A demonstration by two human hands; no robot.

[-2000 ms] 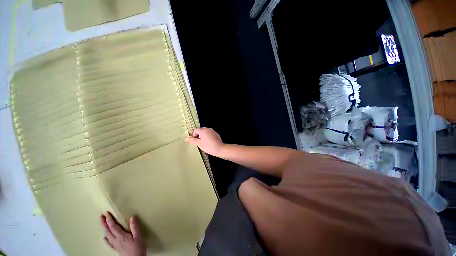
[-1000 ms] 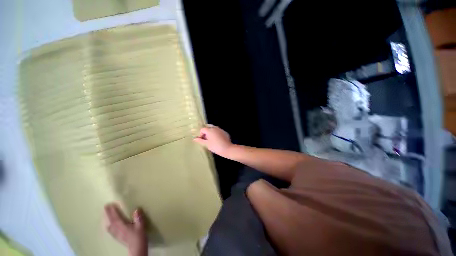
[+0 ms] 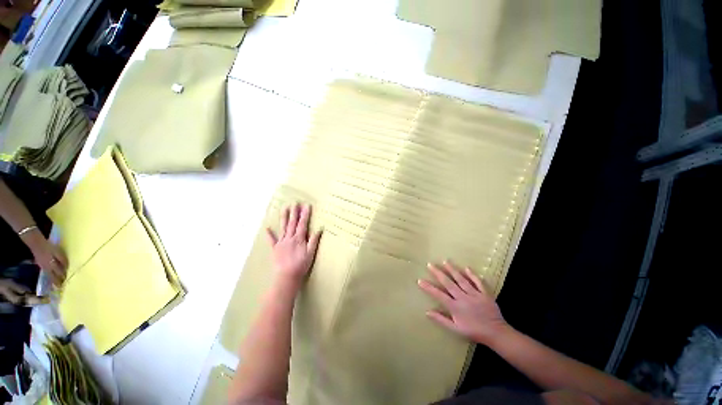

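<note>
Tan bag panels (image 3: 396, 316) lie fanned on the white table, their stepped edges showing as close parallel lines across the far part, with small notches along the right side. My left hand (image 3: 295, 247) rests flat on the left side of the panels near the stepped lines, fingers apart. My right hand (image 3: 463, 302) rests flat near the right edge, just below the nearest stepped line, fingers spread. Neither hand grips anything.
Yellow sheets (image 3: 119, 253) lie at the left, beside another person's hands (image 3: 49, 261). A folded tan piece (image 3: 170, 111) and more tan panels (image 3: 507, 39) lie farther back. The white table (image 3: 190, 229) ends at a dark aisle on the right.
The view has swung left, showing more table. My right hand has left the panels' edge and now lies flat on them. My left hand has moved up beside the stepped lines.
</note>
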